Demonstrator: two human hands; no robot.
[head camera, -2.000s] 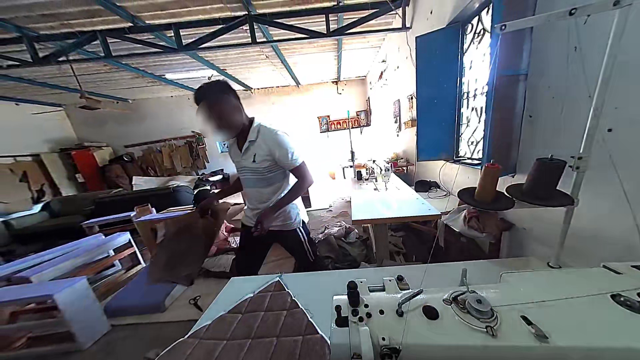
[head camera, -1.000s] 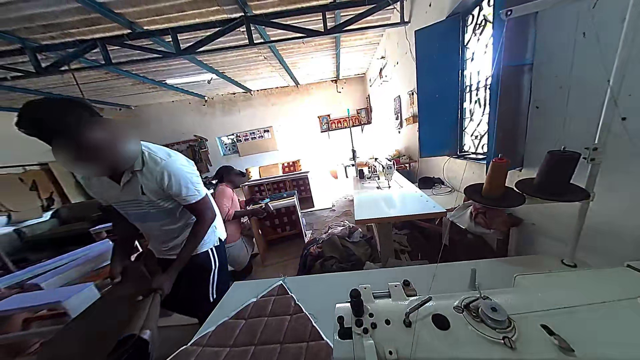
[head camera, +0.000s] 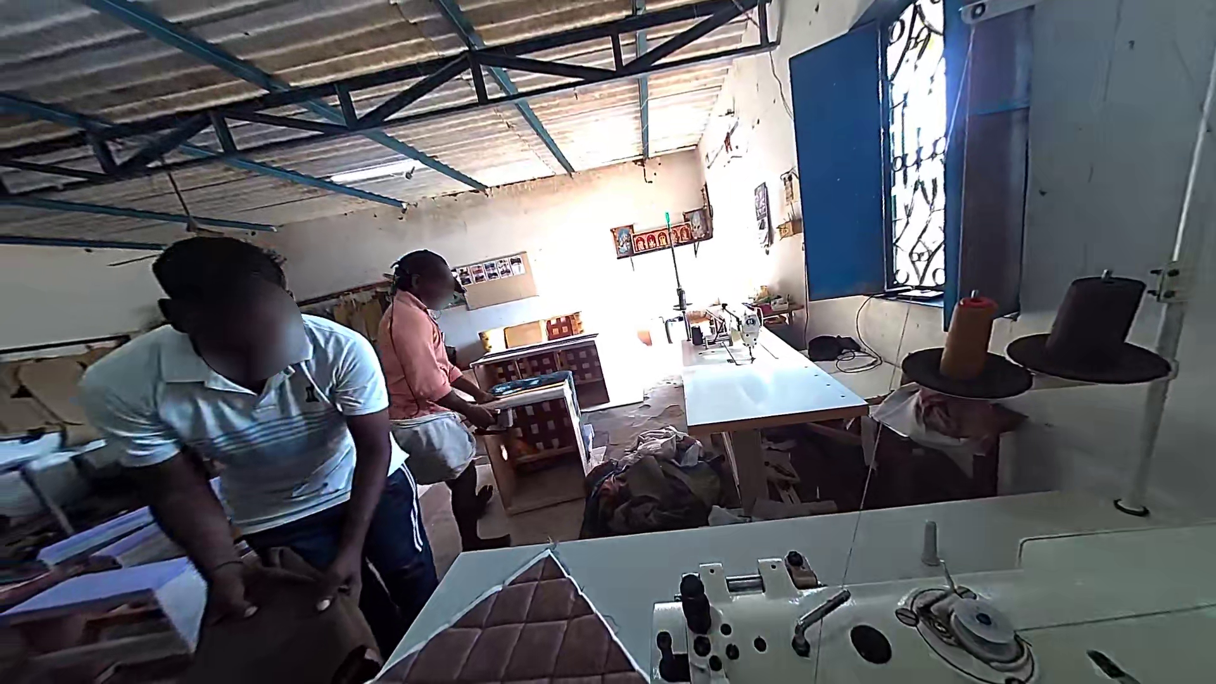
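Note:
Neither of my hands shows in the head view. A brown quilted fabric panel (head camera: 532, 627) with a pale edge lies on the white sewing table (head camera: 494, 570) at the bottom centre, its pointed corner towards the back. Right of it stands the white head of an industrial sewing machine (head camera: 760, 627), with a round tension and bobbin-winder part (head camera: 983, 627) on top. An orange thread cone (head camera: 969, 337) and a dark thread cone (head camera: 1097, 318) rest on round holders at the right.
A co-worker (head camera: 266, 408) bends over dark brown material (head camera: 285, 622) at the left. Behind, another person (head camera: 423, 370) stands at a wooden frame with woven straps (head camera: 541, 446). A heap of cloth (head camera: 655, 484) lies beside a second sewing table (head camera: 760, 380). A blue window shutter (head camera: 841, 171) hangs open.
The near co-worker, standing two seconds ago, now bends with both hands at the brown material. The person behind, lower down one second ago, now stands upright by the wooden frame.

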